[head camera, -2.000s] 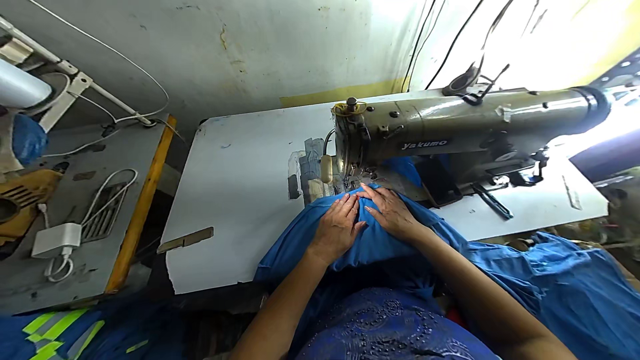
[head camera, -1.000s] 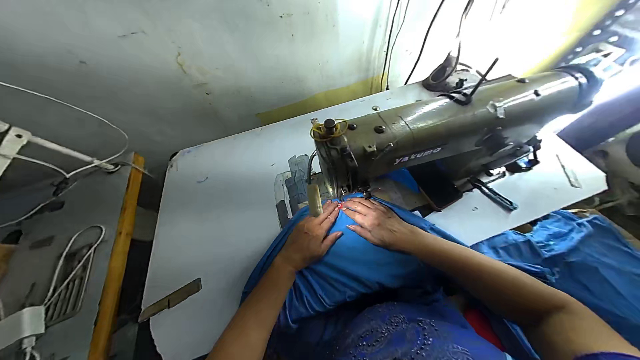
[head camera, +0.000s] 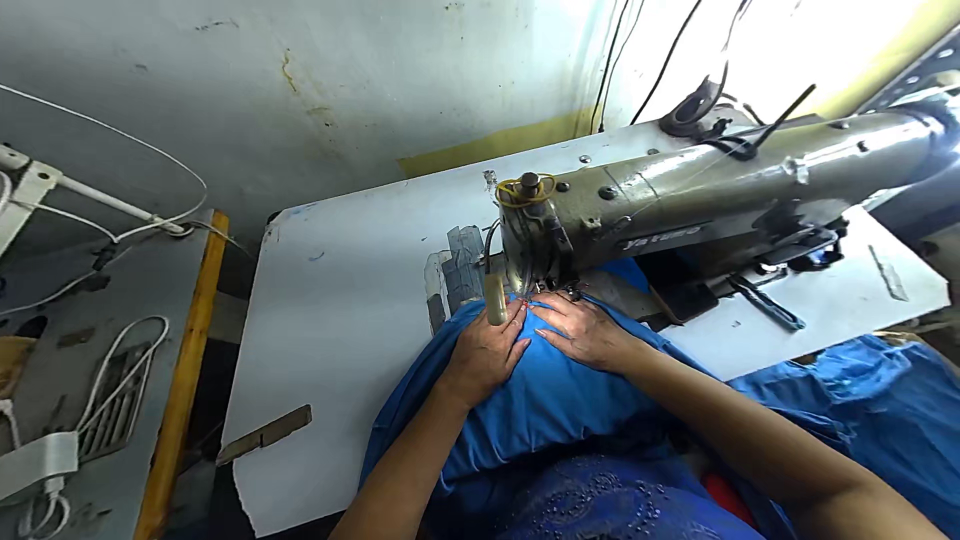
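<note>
Blue fabric (head camera: 540, 397) lies over the front edge of the sewing table and under the head of an industrial sewing machine (head camera: 675, 195). My left hand (head camera: 487, 349) rests on the cloth just left of the needle area, its fingertips beside the machine's pale lever (head camera: 496, 298). Flat on the same cloth, my right hand (head camera: 589, 330) has its fingertips close to the needle area. The index fingertips of both hands nearly meet there. The needle and the cloth edge beneath it are mostly hidden by the machine head and fingers.
More blue cloth (head camera: 870, 405) hangs at the right. Thread snips or tweezers (head camera: 766, 302) lie right of the machine bed. A worn strip (head camera: 264, 435) is fixed at the white tabletop's (head camera: 322, 322) left front. Further left stands a grey table with a yellow wooden edge (head camera: 187, 375) and white cables.
Both hands stay on the cloth near the needle; the fingers, spread on the fabric two seconds ago, now point closer in toward the needle area. The view has shifted.
</note>
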